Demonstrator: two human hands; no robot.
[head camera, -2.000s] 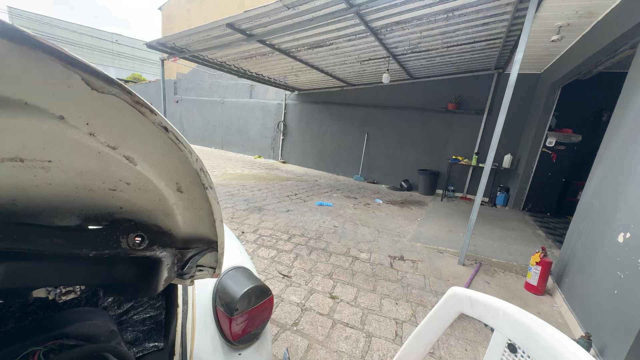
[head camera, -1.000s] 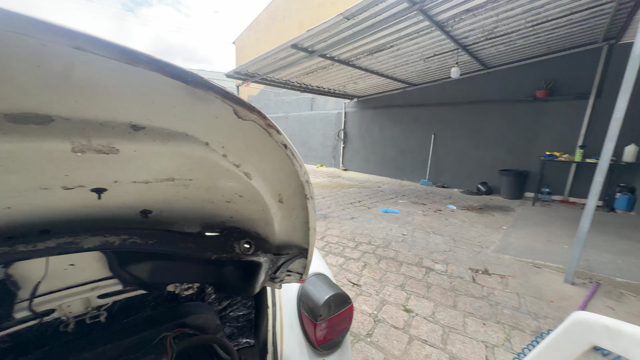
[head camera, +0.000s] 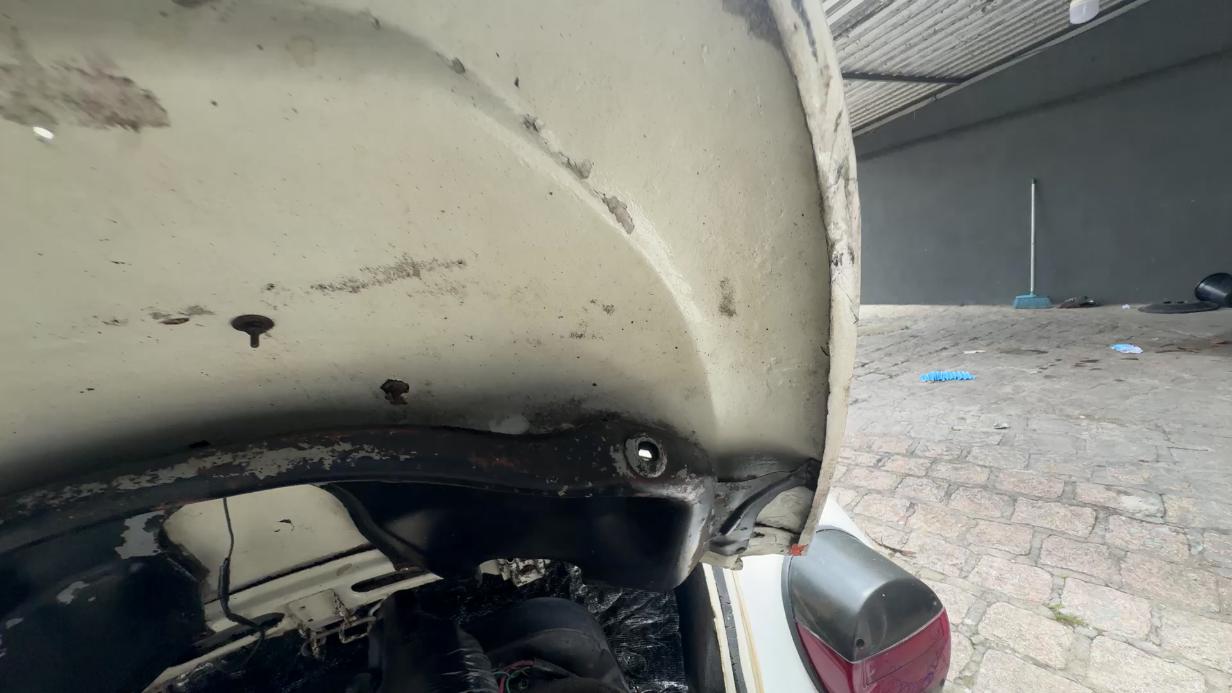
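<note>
Neither of my hands is in the frame. The raised cream engine lid of a car (head camera: 462, 221) fills the left and centre, its inner side toward me, with worn paint, rust spots and small holes. Along its lower part runs a black-painted inner brace (head camera: 539, 462) with a round hole near its right end. Below it, the engine bay (head camera: 539, 635) is dark, with black parts, some wires and shiny lining. At the lower right, a tail light (head camera: 866, 616) with a grey housing and red lens sits on the white fender.
Stone paving (head camera: 1039, 539) lies right of the car. A broom (head camera: 1033, 241) leans on the grey wall (head camera: 1107, 192), with a black bucket (head camera: 1215, 289) at the far right. Blue items (head camera: 947, 376) lie on the ground. A corrugated roof (head camera: 924, 53) hangs above.
The view has swung left and closer to the raised lid, which now fills much more of it. The white plastic chair and the fire extinguisher, seen earlier at the right, are out of view.
</note>
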